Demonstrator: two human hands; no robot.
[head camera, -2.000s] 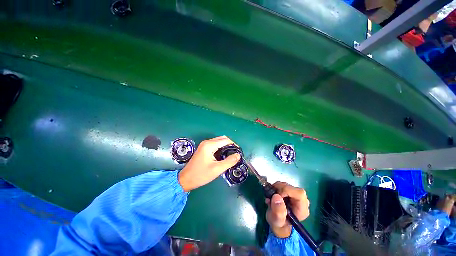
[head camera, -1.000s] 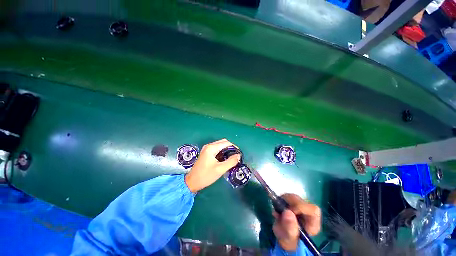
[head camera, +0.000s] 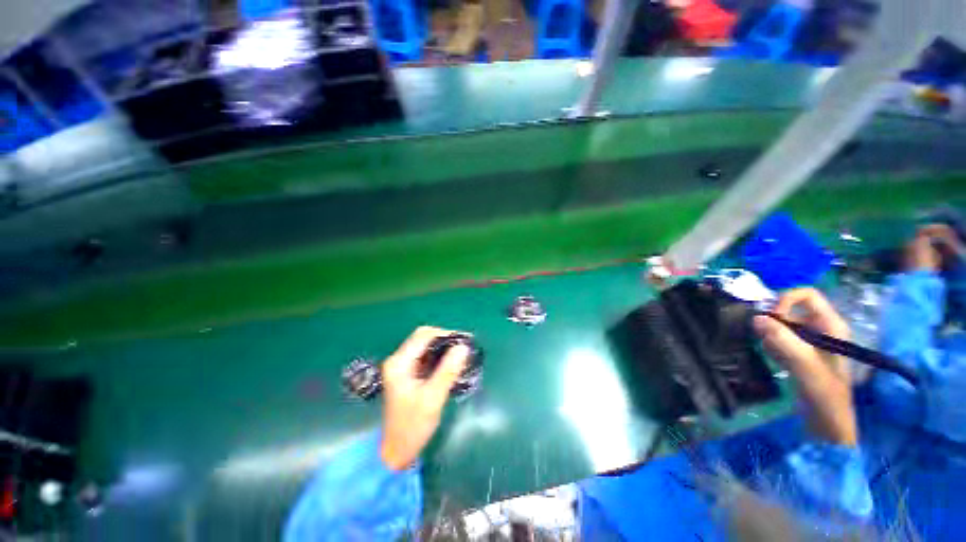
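My left hand (head camera: 415, 386) holds a dark round part (head camera: 436, 355) in its fingertips, over or against a round unit (head camera: 468, 376) on the green bench. The overlap hides whether they touch. My right hand (head camera: 810, 344) grips the electric screwdriver (head camera: 847, 347), its tip end at the far right side of the black ribbed box (head camera: 699, 349). Blur hides the exact tip and any screw. Another round unit (head camera: 362, 378) lies left of my left hand, and one more (head camera: 526, 310) lies up and to the right.
A pale metal post (head camera: 763, 159) rises behind the black box, beside a blue bin (head camera: 787, 252). A red cord (head camera: 530, 275) runs along the bench edge. Small dark units sit on the conveyor (head camera: 572, 228). Another person's blue sleeve (head camera: 916, 318) is at far right. Black trays (head camera: 350, 90) stand beyond.
The view has swung up and right. My right hand has moved the screwdriver away from the unit, rightward to the black box. My left hand still holds the dark part by the unit.
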